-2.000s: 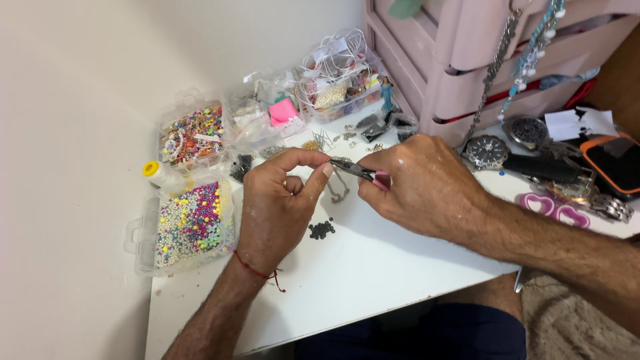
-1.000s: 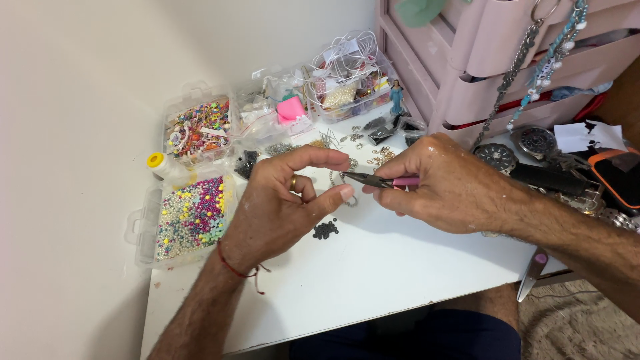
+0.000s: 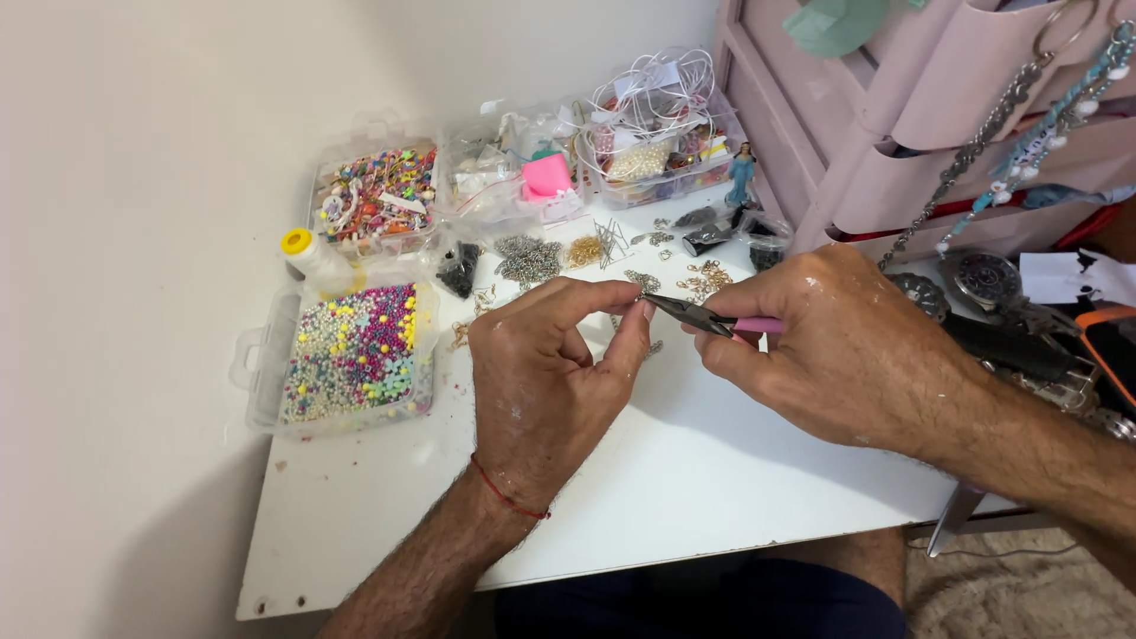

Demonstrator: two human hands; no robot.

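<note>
Thumb and index finger of my left hand (image 3: 559,364) pinch a small metal piece, too small to name surely. The tips of pink-handled long-nose pliers (image 3: 697,312), held in my right hand (image 3: 825,346), meet that piece at my left fingertips. Below the fingers, parts of a metal chain (image 3: 654,348) show on the white table; my left hand hides the rest. Just behind lie a pile of silver-coloured findings (image 3: 527,259), gold-coloured rings (image 3: 584,251), metal pins (image 3: 611,244) and gold-coloured clasps (image 3: 706,280).
At left stand an open box of pearl beads (image 3: 355,355), a thread spool (image 3: 306,253) and a box of mixed beads (image 3: 377,195). Behind is a box with white cord (image 3: 661,142). Pink drawers (image 3: 870,133), watches (image 3: 981,277) and scissors (image 3: 954,519) are on the right.
My left fingers have closed together at the plier tips; one second ago they were spread apart. The small black beads seen on the table earlier are now hidden from view.
</note>
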